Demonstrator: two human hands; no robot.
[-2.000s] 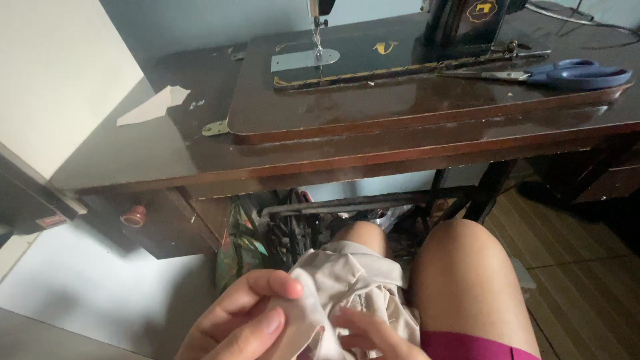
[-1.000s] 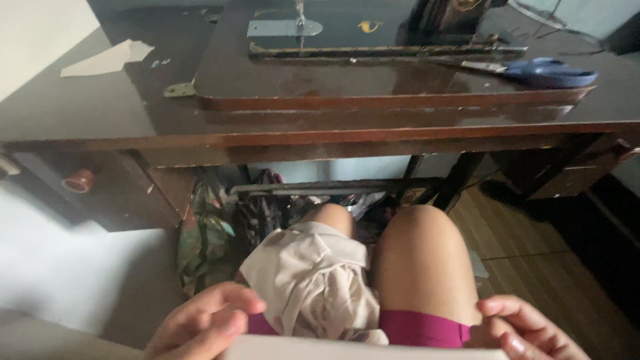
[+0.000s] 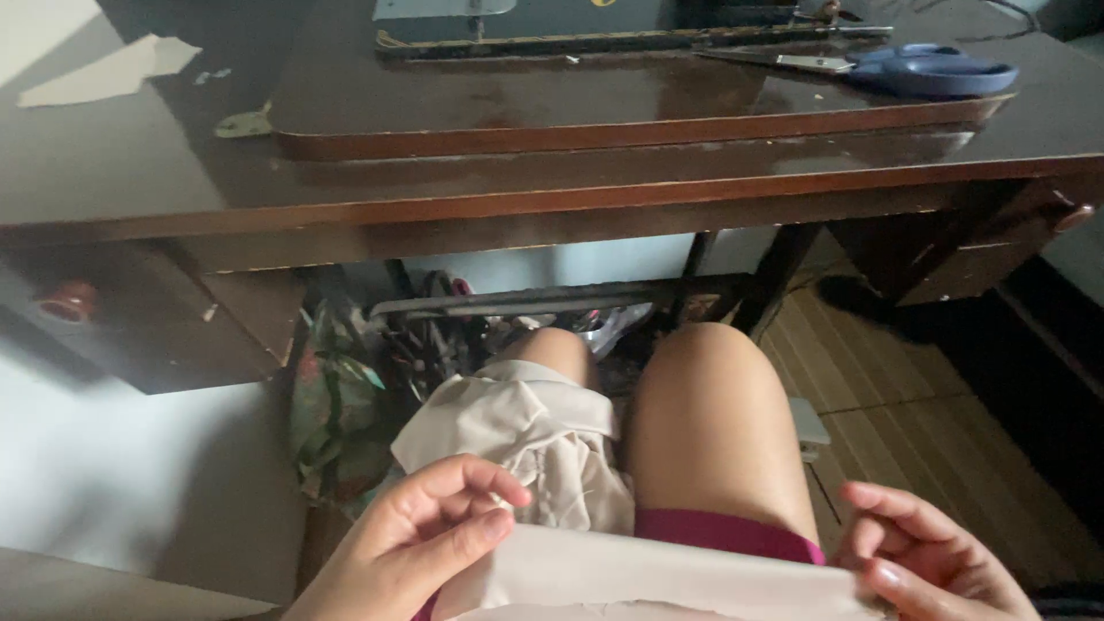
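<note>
A strip of pale beige fabric (image 3: 673, 569) is stretched between my hands at the bottom of the view. My left hand (image 3: 431, 526) grips its left end, with thumb and index finger near the top edge. At the other end, my right hand (image 3: 914, 552) pinches the fabric between thumb and fingers; the exact contact is blurred. More crumpled beige fabric (image 3: 535, 440) lies over the left thigh, just beyond the strip.
A sewing machine bed (image 3: 586, 30) is set in a dark wooden table (image 3: 517, 190). Blue-handled scissors (image 3: 927, 71) lie at its right, a fabric scrap (image 3: 112, 73) at its left. Below are a metal bar (image 3: 552, 297), bags (image 3: 336, 397) and drawers (image 3: 129, 319).
My hands were close together over the lap two seconds ago; they have moved apart, with the fabric strip now spanning them. The view has shifted, and the machine's needle area is out of frame.
</note>
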